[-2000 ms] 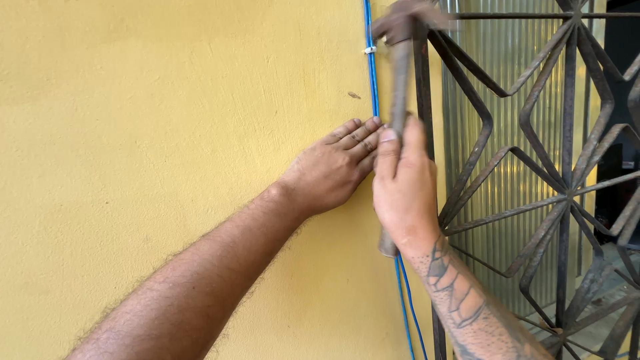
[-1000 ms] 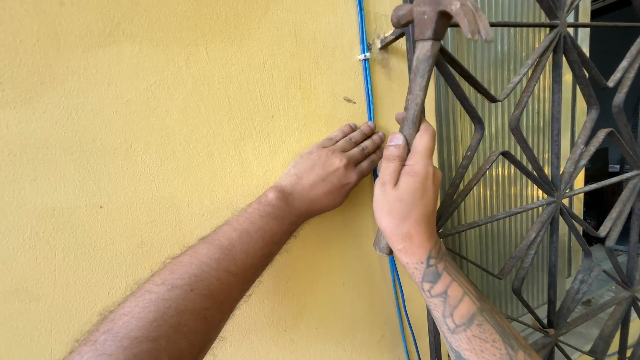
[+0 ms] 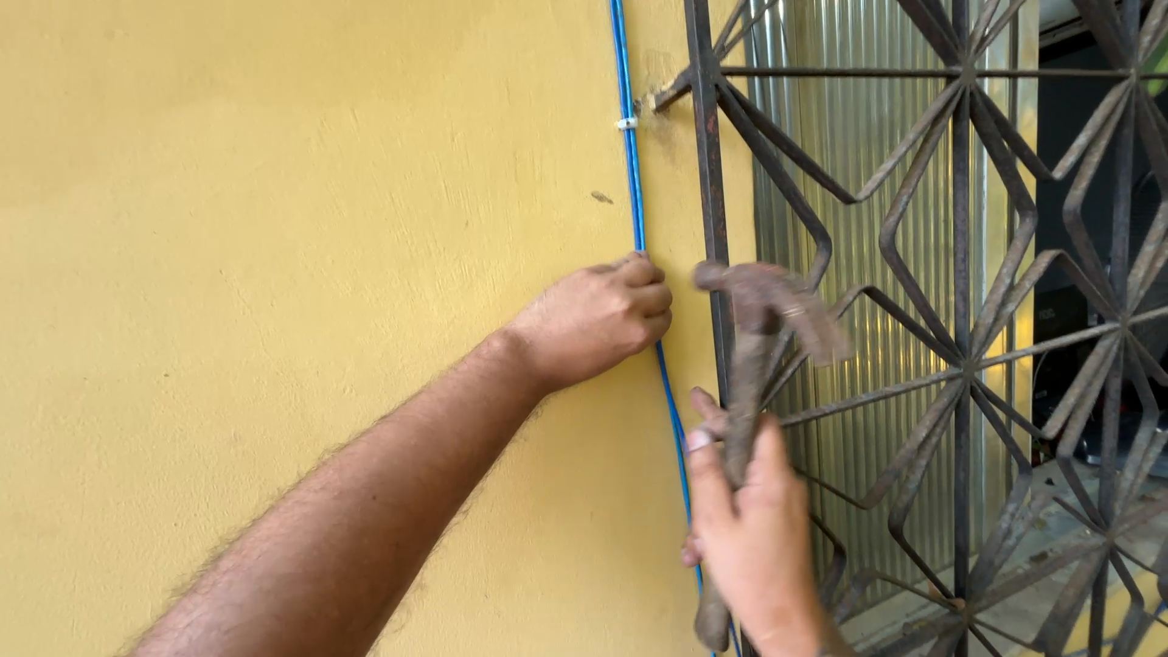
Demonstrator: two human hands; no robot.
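Observation:
Two blue cables (image 3: pixel 626 73) run down the yellow wall, held high up by a white cable clip (image 3: pixel 627 123). My left hand (image 3: pixel 607 315) is closed around or over the cables against the wall, below that clip; its fingers hide whatever is between them. In my right hand (image 3: pixel 757 520) is a claw hammer (image 3: pixel 744 365) with a rusty head and worn handle, gripped partway along the handle. The hammer head is to the right of my left hand, apart from it, in front of the metal grille's edge, and slightly blurred.
A dark metal grille (image 3: pixel 967 228) with angular bars fills the right side, close to the cables. One stub (image 3: pixel 672 94) joins its frame to the wall near the clip. Ribbed translucent panelling (image 3: pixel 839 182) stands behind the grille. A small mark (image 3: pixel 601 196) shows on the wall.
My left hand, earlier laid with extended fingers over the cables, now has its fingers curled. My right hand has lowered the hammer, away from the cables and to the right.

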